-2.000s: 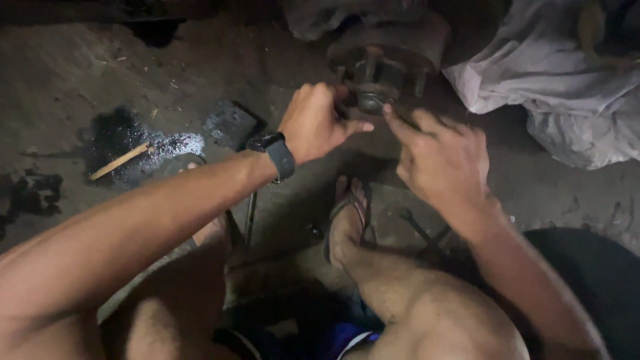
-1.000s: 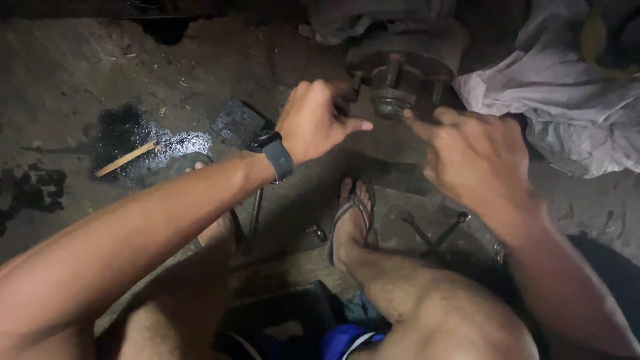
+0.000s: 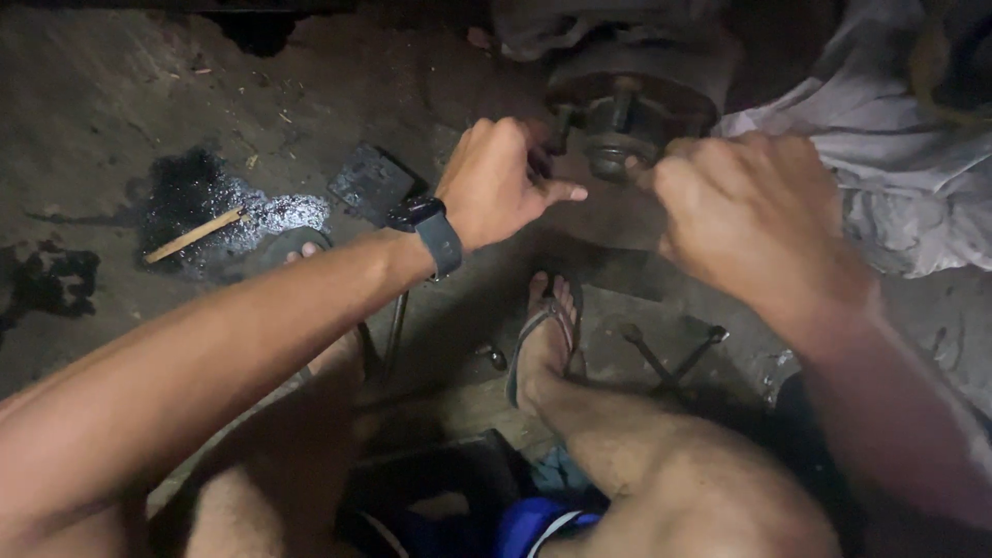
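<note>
A dark, greasy wheel hub [image 3: 620, 124] with protruding studs sits at the upper right of centre, its round centre cap [image 3: 611, 161] facing me. My left hand [image 3: 496, 182], with a dark watch on the wrist, is at the hub's left side. Its fingers curl by a stud and its thumb points right; whether it grips anything is hidden. My right hand [image 3: 744, 201] is at the hub's right side, back of the hand towards me. A fingertip lies at or beside the cap, and the other fingers are curled out of sight.
Wrenches [image 3: 674, 358] lie crossed on the floor right of my sandalled foot. A wooden stick [image 3: 194, 235] lies on a wet, oily patch at left, near a dark flat block [image 3: 372, 183]. Pale plastic sheeting [image 3: 899, 209] bunches at right. A small metal part [image 3: 493, 356] is beside my foot.
My right hand has turned and its fingers have curled in beside the hub; earlier a finger pointed at the cap. My left hand stays at the hub's left side.
</note>
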